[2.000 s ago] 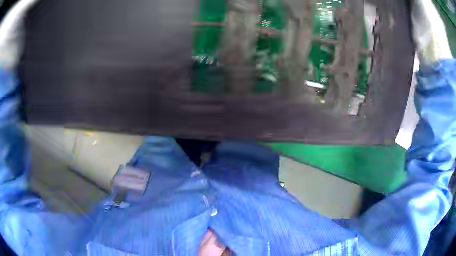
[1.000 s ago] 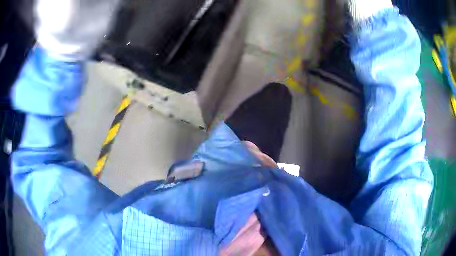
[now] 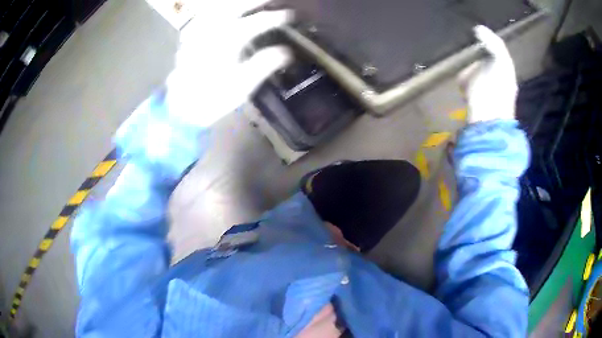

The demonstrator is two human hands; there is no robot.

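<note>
A dark flat panel with a pale metal rim [image 3: 409, 39] is at the top, one corner pointing towards me. My right hand [image 3: 492, 82], in a white glove, grips its right near edge, with the fingertips on top of the rim. My left hand [image 3: 221, 66], in a white glove and blurred by glare, is at the panel's left side, thumb and fingers curved around the edge. The panel's far part is cut off by the picture's top edge. A black open container [image 3: 300, 109] on a pale base is partly hidden under the panel.
Black and yellow floor tape [image 3: 66, 211] runs at left. Yellow floor marks [image 3: 435, 140] are near my right sleeve. A black stool seat [image 3: 366, 195] is close to me. Dark stacked trays stand at right, beside a green surface [image 3: 568, 270].
The view has turned from the bench area to the floor. The rimmed dark panel now shows between both hands, where earlier a dark slotted panel over green boards filled the top.
</note>
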